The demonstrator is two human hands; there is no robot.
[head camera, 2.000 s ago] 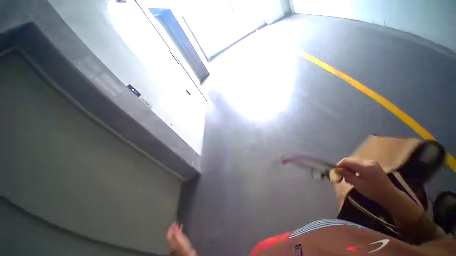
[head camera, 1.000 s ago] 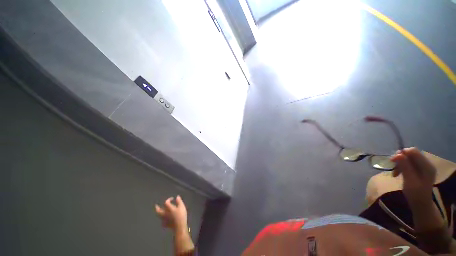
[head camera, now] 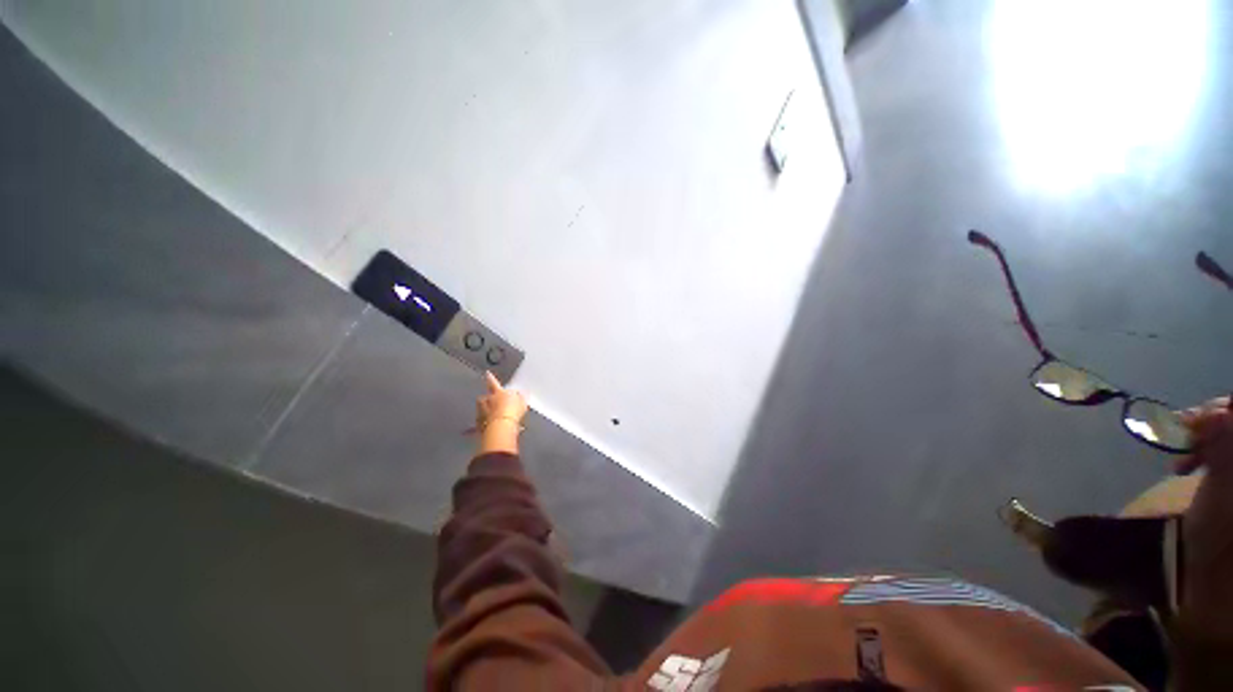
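The hall call panel [head camera: 440, 318] is a black and grey strip on the wall, with a lit white arrow and digit and two round buttons. My left hand [head camera: 502, 410] has its index finger extended at the lower edge of the button part; whether it touches a button cannot be told. My right hand [head camera: 1209, 435], at the right edge and partly cut off, holds the eyeglasses [head camera: 1076, 383] by one end, temples unfolded. A bag [head camera: 1156, 500], tan with a dark opening, shows below my right hand, mostly hidden by the arm.
A grey tile surround [head camera: 392, 392] borders the pale wall [head camera: 582, 176] and a dark grey door surface [head camera: 162, 541] at lower left. A small switch plate [head camera: 780, 135] is farther along the wall. Grey floor [head camera: 892, 379] with bright glare lies to the right.
The panel has come closer. My left hand has moved up from the lower left to the panel's buttons, finger extended. My right hand and the eyeglasses have shifted toward the right edge.
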